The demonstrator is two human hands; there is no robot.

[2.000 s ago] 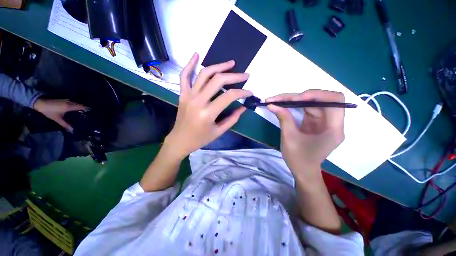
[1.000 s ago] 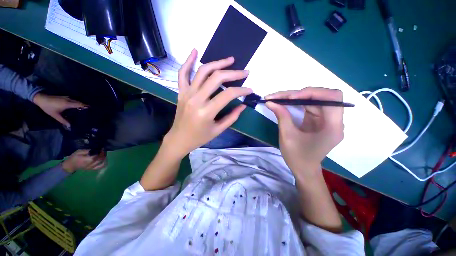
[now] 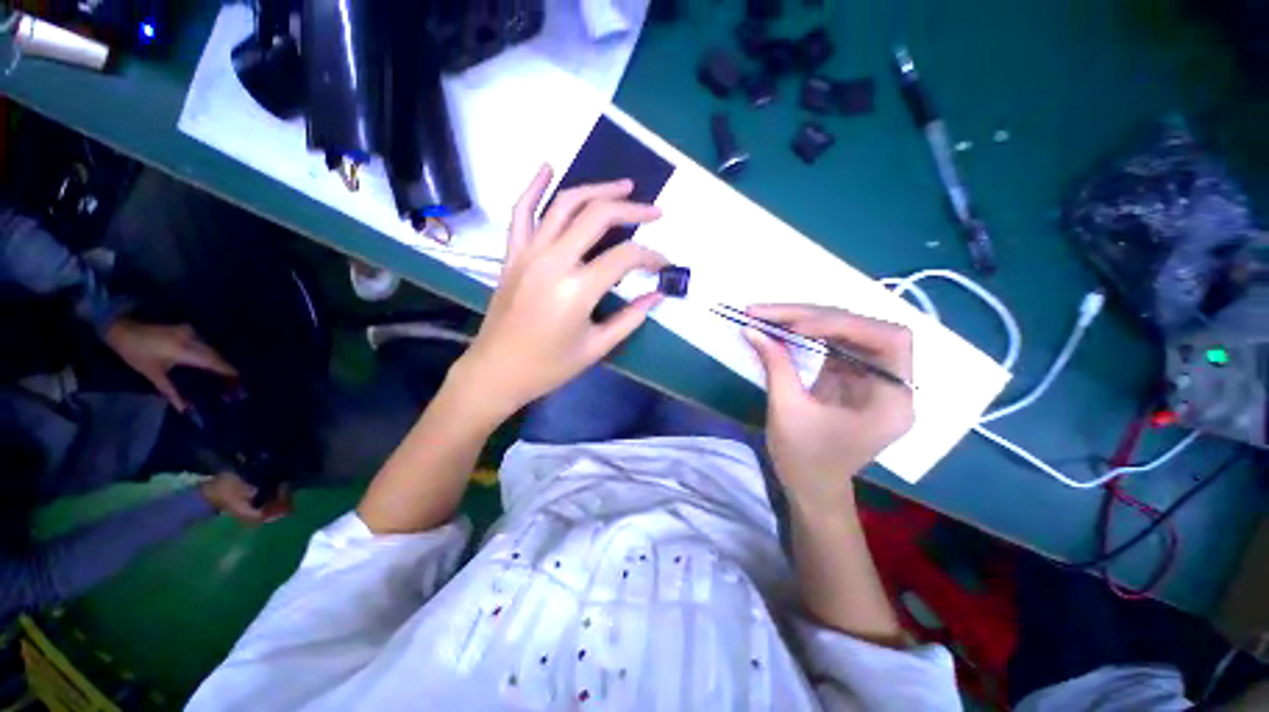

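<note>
My left hand (image 3: pixel 564 285) holds a small black plastic part (image 3: pixel 674 281) between thumb and index finger over the white strip (image 3: pixel 926 403). My right hand (image 3: pixel 835 397) holds the thin tweezers (image 3: pixel 821 346) like a pen. Their tips point at the part with a gap between; I cannot tell whether anything is at the tips. The matte black adhesive pad sheet (image 3: pixel 612 170) lies on the left part of the strip, partly behind my left fingers.
Black device assemblies (image 3: pixel 341 84) lie on paper at upper left. Loose black parts (image 3: pixel 813 142), a pen (image 3: pixel 944 160), a white cable (image 3: pixel 1065 365), a plastic bag (image 3: pixel 1162 223) and a power supply (image 3: pixel 1225 383) are beyond and right. Another person's hands (image 3: pixel 174 355) are at left.
The tweezers have moved back from the black part, and their tips are now apart from it. The view has shifted, so more loose parts and the power supply show.
</note>
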